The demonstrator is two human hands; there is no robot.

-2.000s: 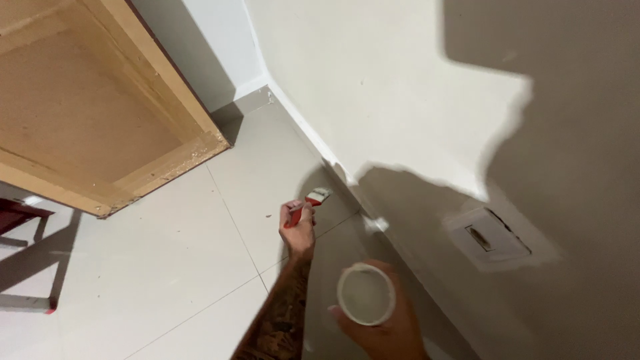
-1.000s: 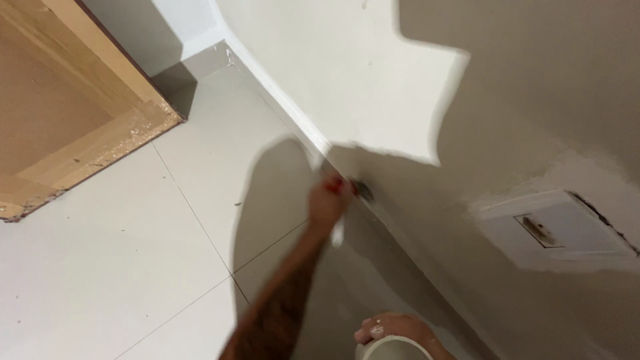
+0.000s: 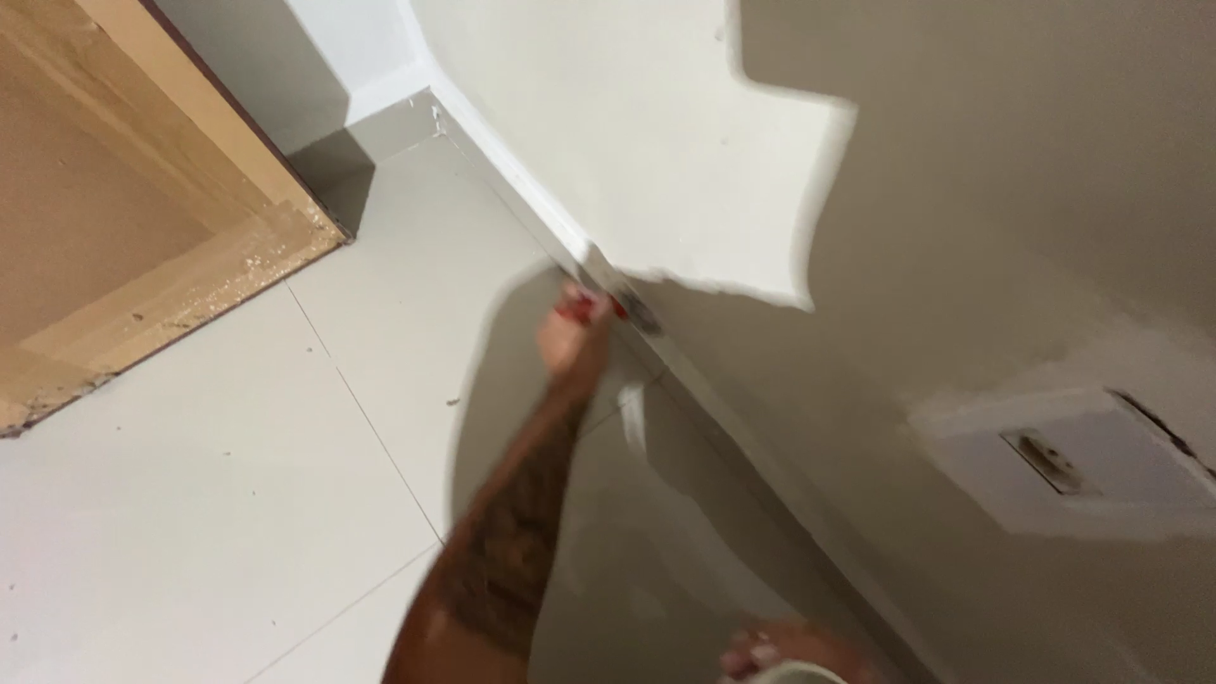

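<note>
My left hand (image 3: 575, 332) is closed on the red handle of a paintbrush (image 3: 638, 312). The dark, blurred bristles touch the top edge of the baseboard (image 3: 750, 456), where it meets the beige wall (image 3: 760, 190). At the bottom edge, my right hand (image 3: 807, 646) holds a pale round cup (image 3: 798, 673); only its rim shows, and what is inside is out of view. White smears mark the fingers of that hand.
A wooden furniture panel (image 3: 171, 237) stands at the upper left on pale floor tiles (image 3: 237, 494) with small specks of debris. A wall socket (image 3: 1050, 461) is at the right, with whitish patching around it. Shadows fall over floor and wall.
My left hand has brought the brush from above the floor to the baseboard's edge. The cup, seen whole two seconds ago, has slipped mostly below the view. The red stool-like object has left the view.
</note>
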